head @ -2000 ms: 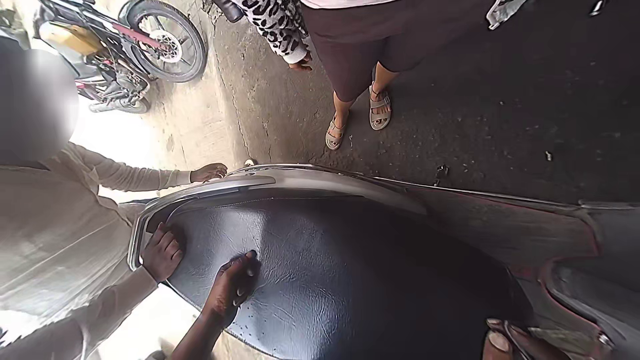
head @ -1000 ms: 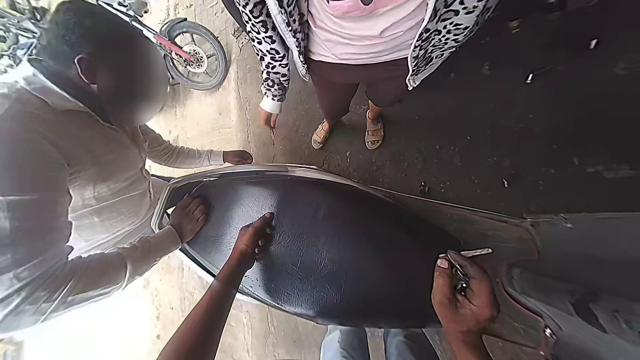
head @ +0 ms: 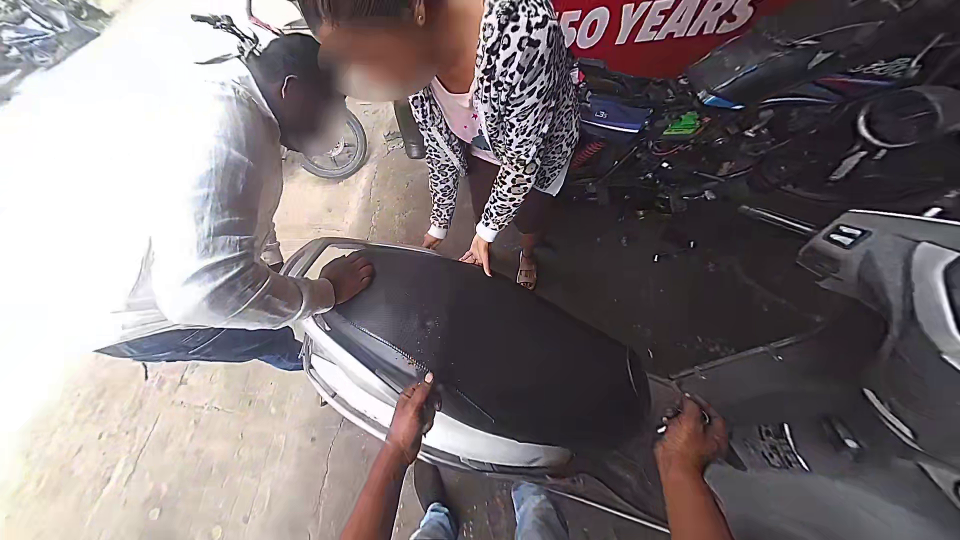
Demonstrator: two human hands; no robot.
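Observation:
A scooter's black seat (head: 510,337) lies across the middle of the head view, above a white side panel (head: 480,439). My left hand (head: 412,416) is at the near edge of the seat, fingers curled and thumb up on the edge, close to a stitched seam; whether it pinches the cover is unclear. Just off the seat's front end, my right hand (head: 691,436) is closed around a small dark and metal object, mostly hidden by the fingers. Another person's hand (head: 349,276) presses on the seat's rear. A second person's hand (head: 478,253) touches its far edge.
Two people lean in from the left and the far side. The scooter's floorboard (head: 810,480) and grey front body (head: 885,292) are at right. Parked motorcycles (head: 637,120) stand behind, and a red banner (head: 652,30) bears writing. My legs (head: 536,510) are below the seat.
My left hand has gone from the seat's top to its near edge. The person in the spotted jacket, upright before, now bends with hands at the far edge. The view has shifted widely.

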